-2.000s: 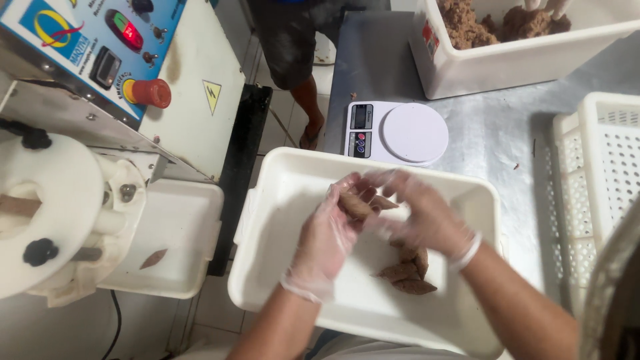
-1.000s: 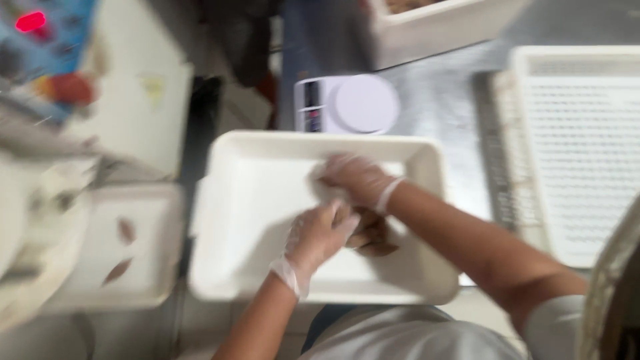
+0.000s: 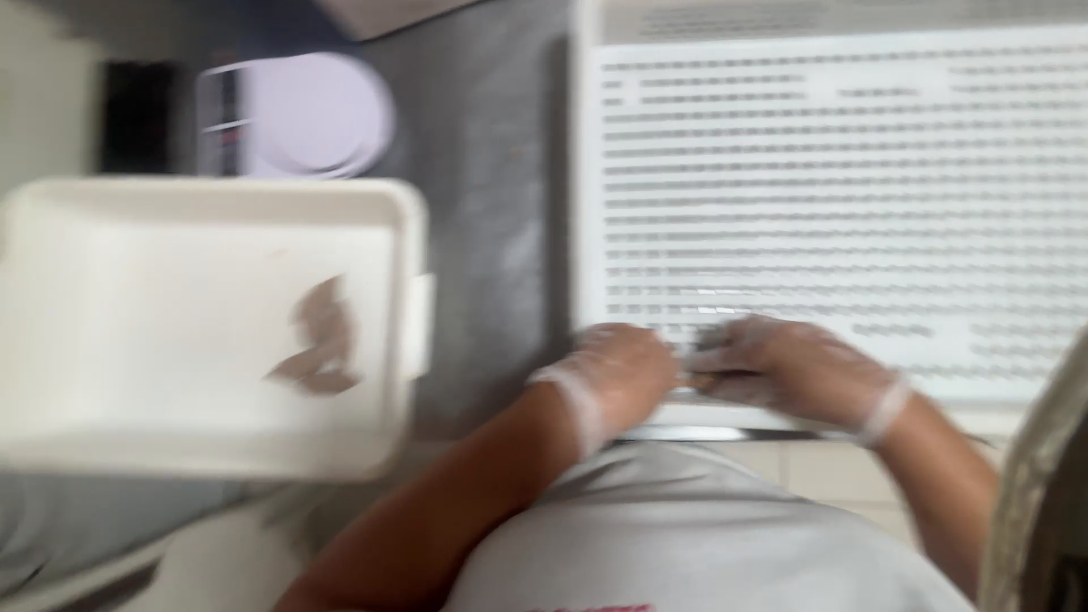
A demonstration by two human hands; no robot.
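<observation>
Both my hands wear clear plastic gloves and meet over the near left corner of a white perforated plastic tray (image 3: 586,255). My right hand (image 3: 782,365) has its fingers closed on a small brown food piece (image 3: 701,380). My left hand (image 3: 625,365) is right beside it, knuckles up; blur and the hand itself hide its fingertips, so its hold cannot be told. Several brown leaf-shaped food pieces (image 3: 323,340) lie together on the right part of the deep white plastic tub (image 3: 399,331), to the left of my hands.
A round-topped white kitchen scale (image 3: 319,115) stands behind the tub on the grey metal table (image 3: 484,212). The edge of another container (image 3: 391,13) shows at the top. A blurred, rough-edged object (image 3: 1033,467) fills the lower right.
Both hands have moved right, from over the deep tub to the perforated tray. The view has swung right. The brown pieces in the tub are now uncovered by the hands.
</observation>
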